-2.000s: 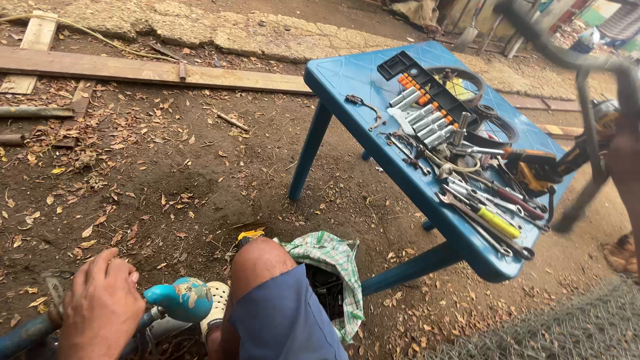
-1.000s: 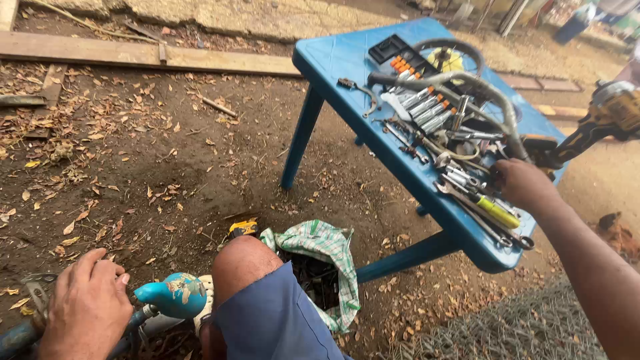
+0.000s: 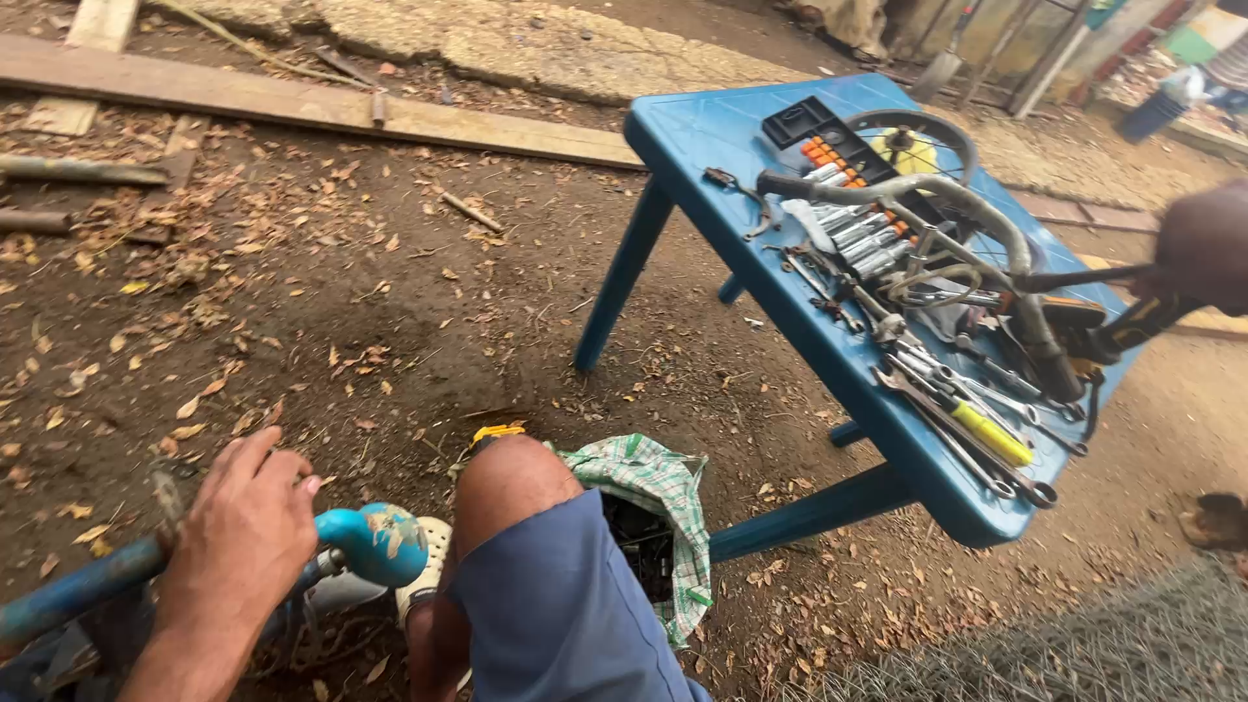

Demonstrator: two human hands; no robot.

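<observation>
My left hand (image 3: 239, 526) lies over a blue metal tube (image 3: 88, 590) at lower left, fingers loosely spread, beside a blue rounded part with worn paint (image 3: 385, 546). At the right edge, my blurred right hand (image 3: 1204, 244) is closed around a thin dark bar-like tool (image 3: 1087, 279), over the table's far right side. A bent metal handlebar (image 3: 975, 210) lies across the tools on the blue plastic table (image 3: 673, 122). Near it are a socket set in a black tray (image 3: 868, 161), wrenches (image 3: 941, 429), a yellow-handled tool (image 3: 990, 434) and a partly hidden power tool (image 3: 1131, 331).
A checked sack (image 3: 687, 526) holding dark items stands beside my knee, near a table leg. Chain-link mesh (image 3: 1063, 643) lies at lower right. Wooden planks (image 3: 292, 107) and leaves cover parts of the dirt ground. A wheel rim (image 3: 960, 141) rests on the table.
The handlebar, raised at the right two seconds ago, now lies on the table. My right hand has moved from the tools on the table toward the right edge. My left hand stays by the blue tube.
</observation>
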